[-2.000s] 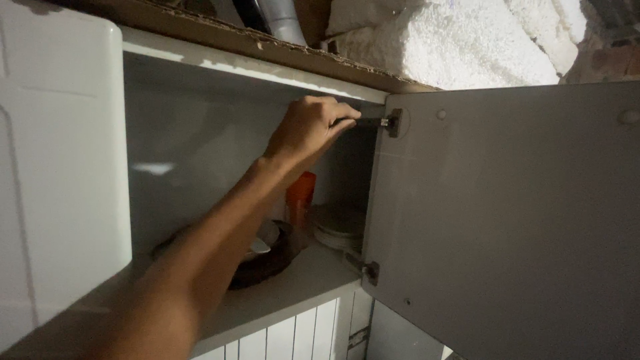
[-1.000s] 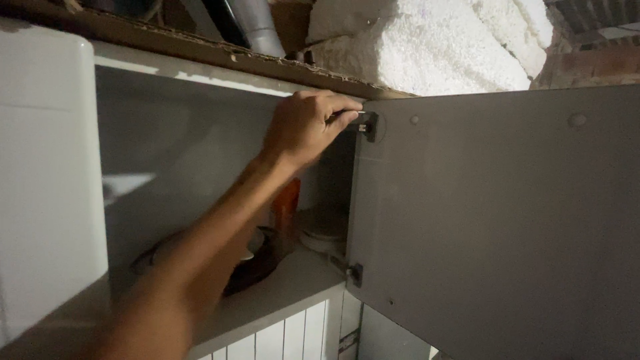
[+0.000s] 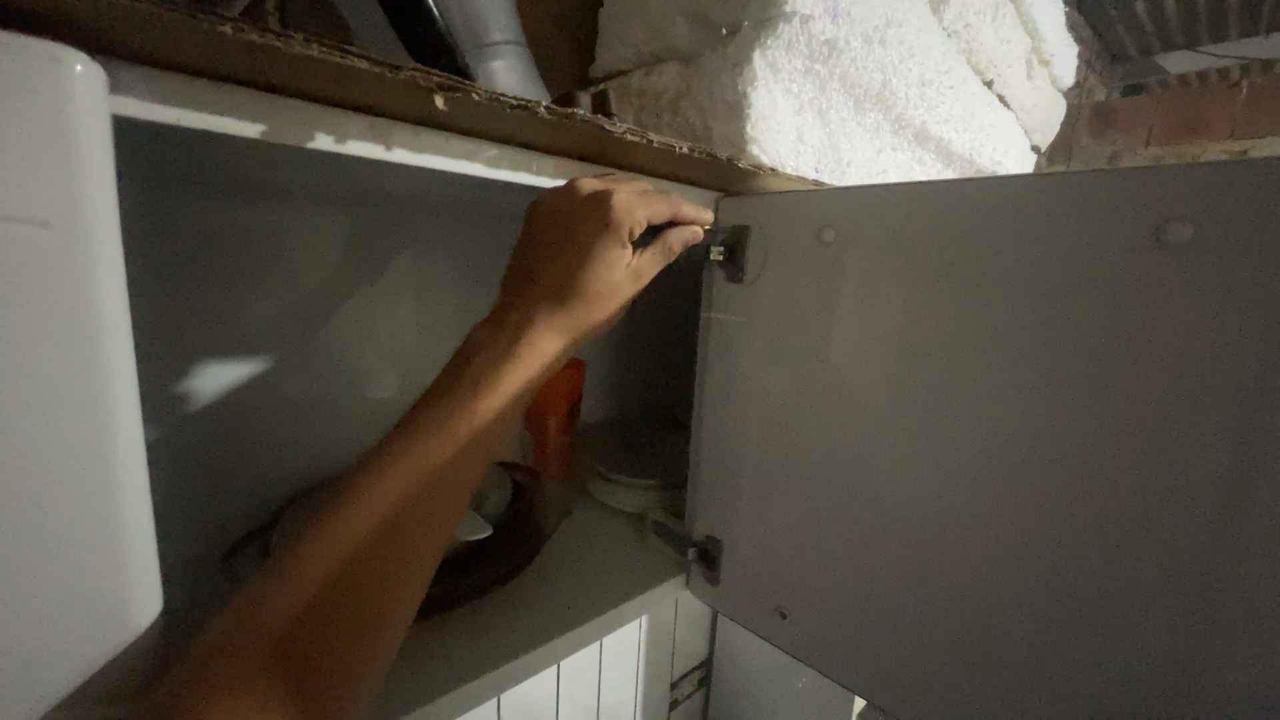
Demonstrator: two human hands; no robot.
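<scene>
My left hand (image 3: pixel 600 245) reaches up from the lower left into a cabinet. Its thumb and forefinger pinch a small thin object beside the upper metal hinge (image 3: pixel 735 252); whether it is a tool or part of the hinge, I cannot tell. That hinge joins the grey cabinet door (image 3: pixel 960 400), swung out to the right, to the cabinet. A lower hinge (image 3: pixel 705 558) sits near the door's bottom corner. Behind my forearm, an orange plastic container (image 3: pixel 555 415) stands on the cabinet's bottom panel (image 3: pixel 570 580). My right hand is out of view.
A dark round dish (image 3: pixel 490 575) with pale items lies partly behind my forearm, and stacked plates or lids (image 3: pixel 635 480) are by the hinge side. A white panel (image 3: pixel 70 350) edges the left. Cardboard (image 3: pixel 400 95) and a white foam-like block (image 3: pixel 850 85) lie on top.
</scene>
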